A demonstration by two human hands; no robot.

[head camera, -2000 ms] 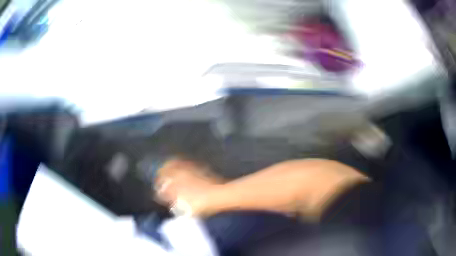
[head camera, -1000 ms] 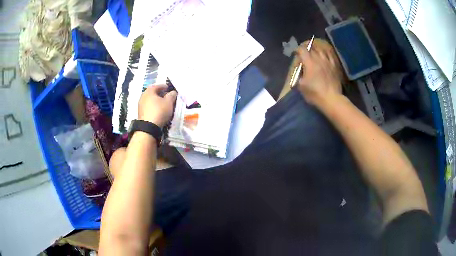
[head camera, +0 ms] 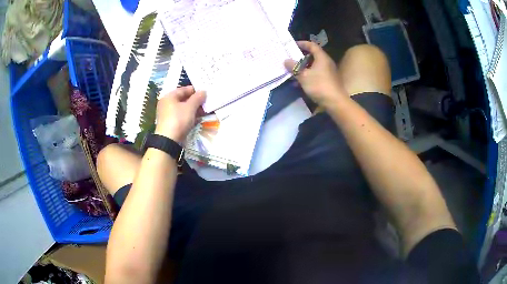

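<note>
A notebook (head camera: 233,52) with written pages lies tilted over the thread shade card (head camera: 222,145) on the lap. My left hand (head camera: 180,113) holds the notebook's near left corner between thumb and fingers. My right hand (head camera: 317,72) is at its right corner, fingers on the page edge, with a pen (head camera: 302,64) held in the same hand. Rows of coloured thread tufts show left of the notebook, and an orange fan of threads shows below it. A bit of blue fabric (head camera: 130,5) shows at the top edge.
A blue plastic basket (head camera: 41,186) with maroon cloth (head camera: 89,125) and a clear bag (head camera: 62,147) stands on the left. A cardboard box (head camera: 80,258) is below it. A foot pedal (head camera: 393,51) is on the floor at right. Papers (head camera: 497,72) lie at the far right edge.
My right hand has moved from the right knee to the notebook's corner, still with the pen. My left hand has gone from the shade card to the notebook's left corner. The notebook's written page now shows.
</note>
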